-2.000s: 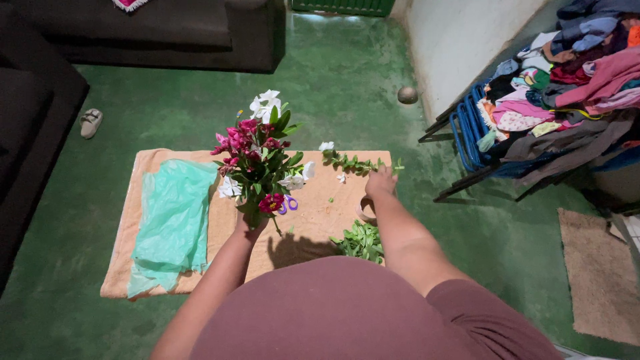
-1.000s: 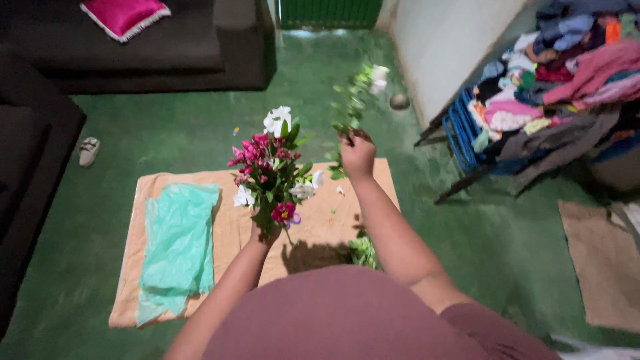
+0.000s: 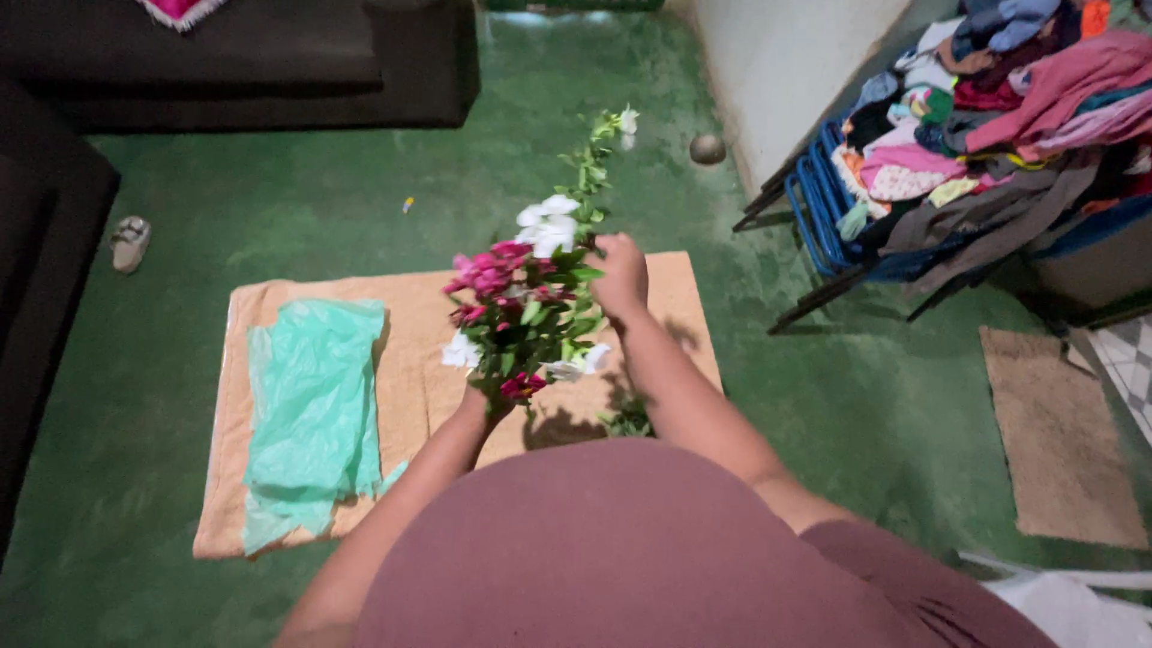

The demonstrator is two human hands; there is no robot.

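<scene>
My left hand point(image 3: 490, 402) is closed round the lower stems of a bouquet point(image 3: 526, 310) of magenta and white flowers with green leaves, and the blooms hide part of it. At the bouquet's right side, my right hand point(image 3: 619, 274) grips a long leafy stem point(image 3: 589, 171) that has a white flower at its tip. Both are held above a peach towel point(image 3: 414, 405). On the towel's left part lies a crumpled green plastic bag point(image 3: 315, 414). Some cut greenery point(image 3: 627, 419) shows near my right forearm, partly hidden by my torso.
Dark sofas point(image 3: 270, 54) stand at the upper left, with a slipper point(image 3: 130, 244) on the green floor beside one. At the right, piled clothes point(image 3: 972, 135) cover blue-framed chairs point(image 3: 814, 207). A brown mat point(image 3: 1062, 441) lies at the lower right, and a round object point(image 3: 707, 149) by the wall.
Two seconds ago my right hand was down at the leafy stem on the towel. It lifted the stem and has now brought it to the bouquet, which stays in my left hand.
</scene>
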